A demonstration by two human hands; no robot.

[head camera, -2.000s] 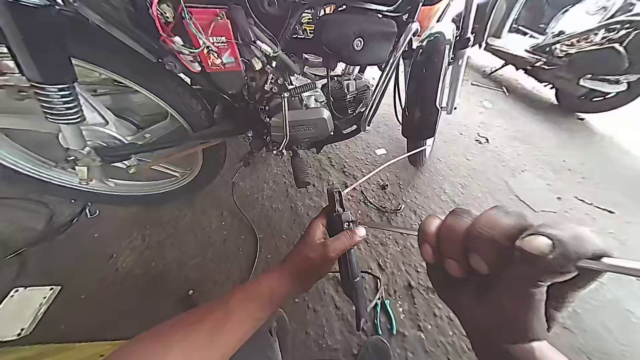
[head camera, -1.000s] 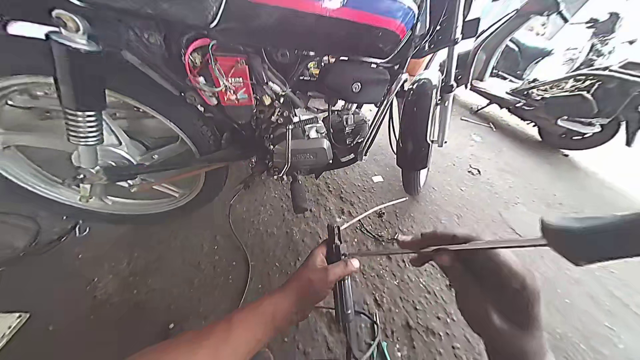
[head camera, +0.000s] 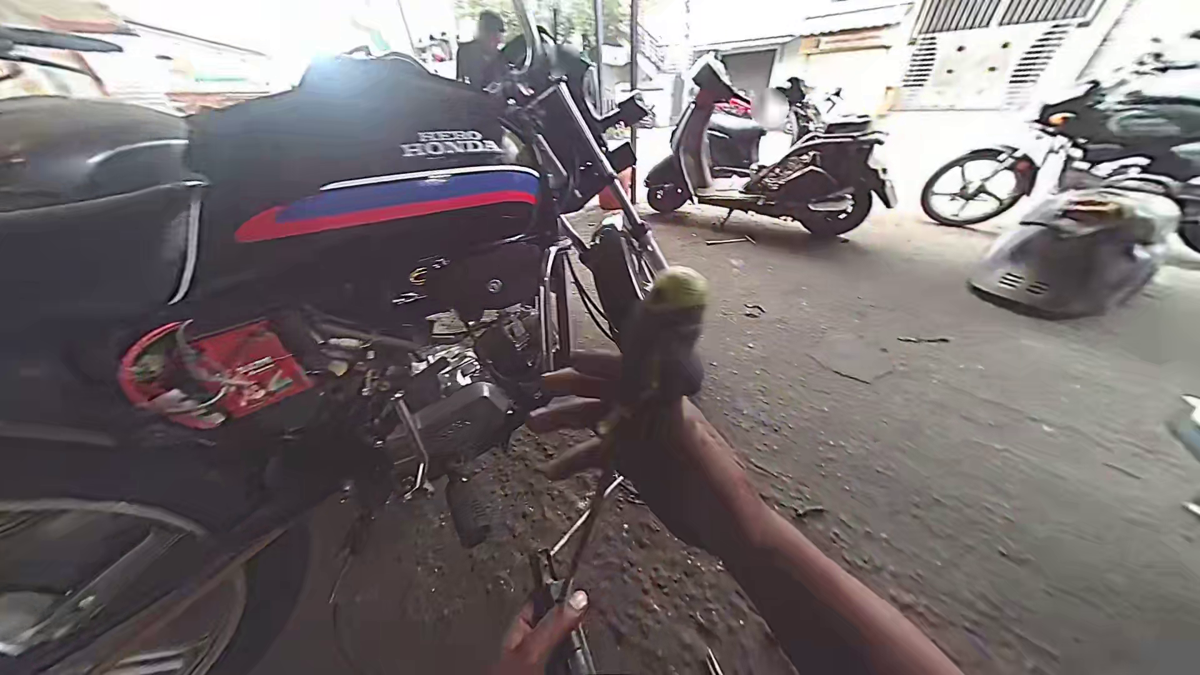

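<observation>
My left hand [head camera: 548,628] at the bottom centre grips a dark elongated part [head camera: 544,577] with a forked upper end. A thin pale strip [head camera: 583,520] shows just above that part. Above and to the right, my right hand [head camera: 647,431] is around a long-shafted tool, seemingly a screwdriver [head camera: 666,328], its dark handle tipped yellow-green and blurred. Several of its fingers stretch leftward, loosely spread. The tool's shaft runs down toward the part in my left hand; the exact contact at its tip is unclear. The lower left hand is cut off by the frame.
A motorcycle [head camera: 375,206] stands close at the left, with its engine [head camera: 459,422] and a red battery [head camera: 253,366] exposed. Farther off are a scooter [head camera: 778,178], another motorcycle [head camera: 984,183] and a grey body panel [head camera: 1069,253] on the ground. A person [head camera: 481,47] is in the background.
The view has tilted up strongly. The tool's handle, out at the right one second ago, now points upward. My right hand's fingers have spread from around the shaft; my left hand still holds the dark part.
</observation>
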